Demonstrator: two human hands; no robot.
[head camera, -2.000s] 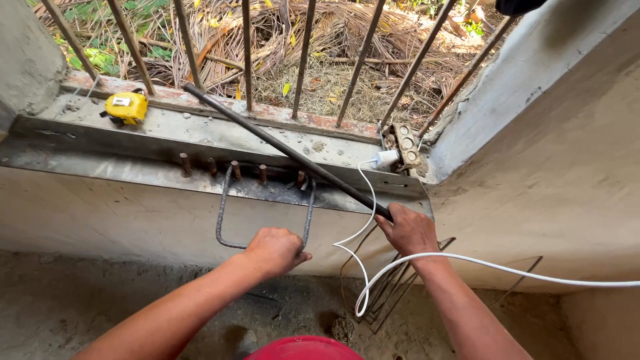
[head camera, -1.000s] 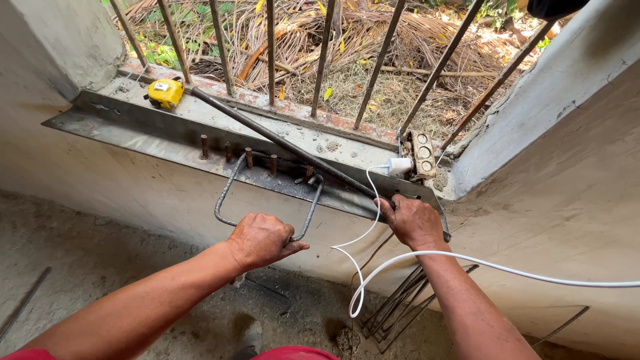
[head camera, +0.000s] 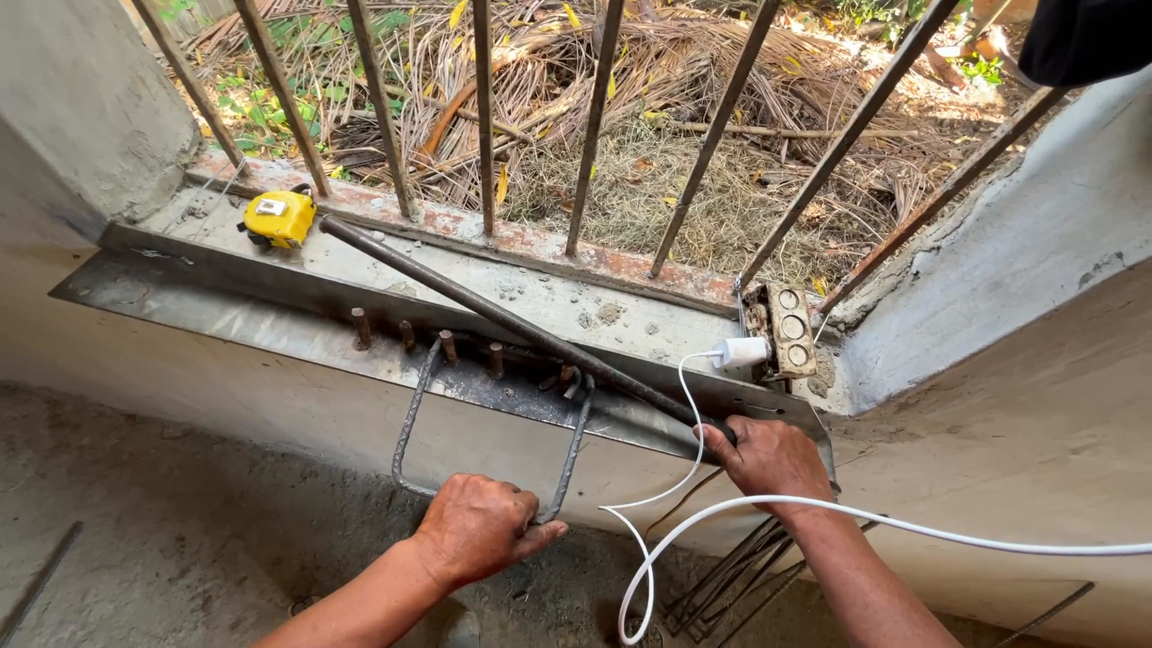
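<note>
My left hand (head camera: 481, 529) grips the near side of a bent rebar stirrup (head camera: 412, 427), whose far ends reach among the upright steel pegs (head camera: 447, 346) on a steel angle plate (head camera: 225, 328). My right hand (head camera: 774, 463) is closed on the near end of a long dark metal pipe (head camera: 504, 319). The pipe slants across the plate, its far end at the sill near a yellow tape measure (head camera: 279, 219). A white cable (head camera: 666, 486) passes in front of my right wrist. Whether the pipe touches the stirrup is hard to tell.
A white charger plug (head camera: 742, 352) is at a metal outlet box (head camera: 790, 333) on the right of the concrete sill. Window bars (head camera: 596, 135) rise beyond the sill. Bent rebar pieces (head camera: 738, 567) are low at the right, and a rod (head camera: 40, 576) lies on the floor at left.
Both hands keep their hold. The pipe's far end, above the tape measure two seconds ago, is now beside it on the right. The view has shifted somewhat.
</note>
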